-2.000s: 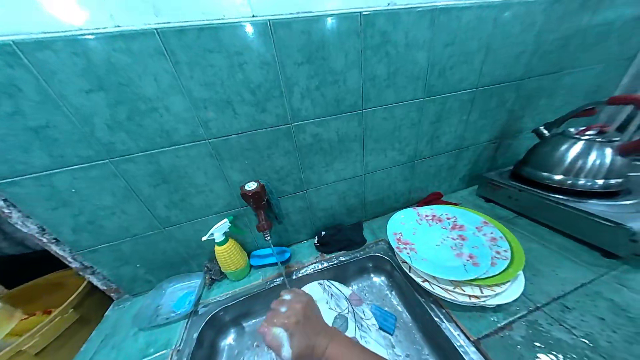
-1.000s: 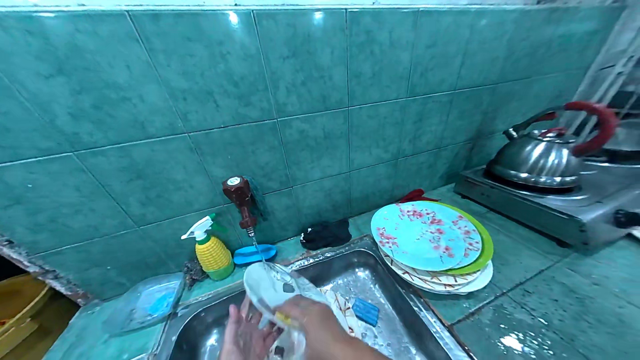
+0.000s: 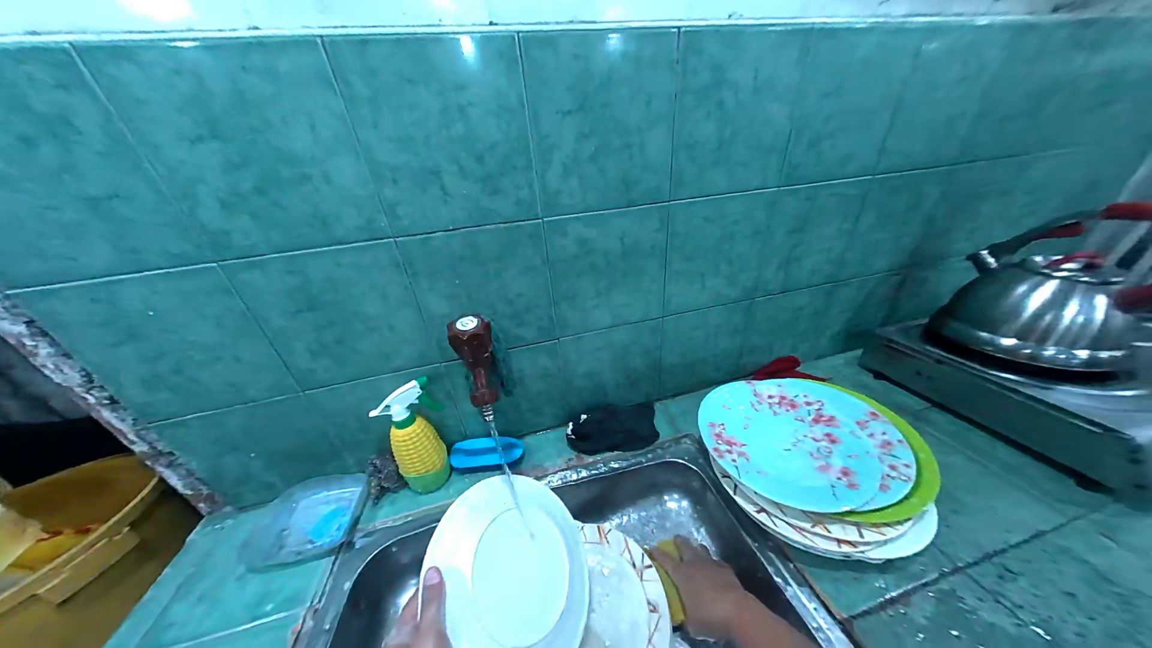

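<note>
My left hand [image 3: 421, 616] grips the left rim of a white plate [image 3: 517, 567], tilted under the water running from the dark red faucet [image 3: 475, 360]. My right hand [image 3: 706, 585] is lower right in the metal sink [image 3: 792, 576], closed over a yellow sponge [image 3: 669, 585] beside the edge of a white plate with a brown branch pattern [image 3: 643, 576]. That patterned plate lies partly behind the white one. The lower parts of both hands are cut off by the frame.
Stacked plates [image 3: 801, 445] stand right of the sink. Behind it are a yellow spray bottle [image 3: 419, 450], a blue brush [image 3: 486, 454] and a black cloth [image 3: 614, 427]. A plastic container [image 3: 306, 522] sits left; a kettle [image 3: 1044, 315] stands on a stove [image 3: 999, 396] at right.
My hands were together over the sink and are now apart, the right one lower right. The white plate now faces up under the water. The blue sponge seen in the sink earlier is out of sight.
</note>
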